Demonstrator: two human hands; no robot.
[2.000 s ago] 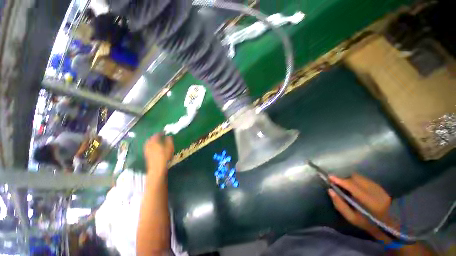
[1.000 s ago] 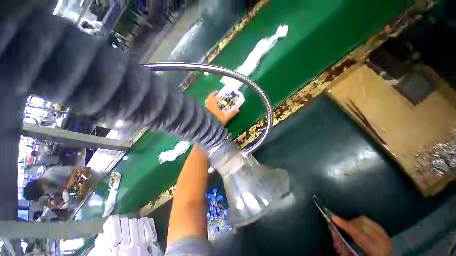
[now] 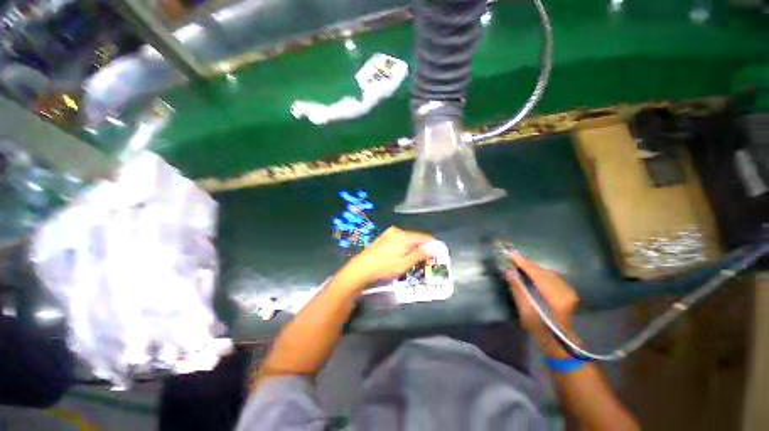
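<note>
My left hand [image 3: 389,254] is on a white housing [image 3: 437,284] with coloured parts inside, at the bench's front edge below the funnel. A white tail runs left from the housing under my left forearm. My right hand [image 3: 540,290] holds the soldering iron [image 3: 524,282], its tip side up and left, apart from the housing; the tip is blurred. Its cable trails right. A loose pile of blue disc components [image 3: 354,220] lies on the dark green bench, just above my left hand.
The clear funnel [image 3: 451,172] on its ribbed hose [image 3: 444,59] hangs above the work. A large white bagged stack [image 3: 131,269] stands at left. A cardboard tray [image 3: 603,181] with silvery scraps [image 3: 670,251] is at right. Another white unit [image 3: 381,74] lies on the green conveyor [image 3: 270,118].
My left hand has come back from the conveyor to the bench with a white housing. My right hand still holds the iron. The view has turned and shifted.
</note>
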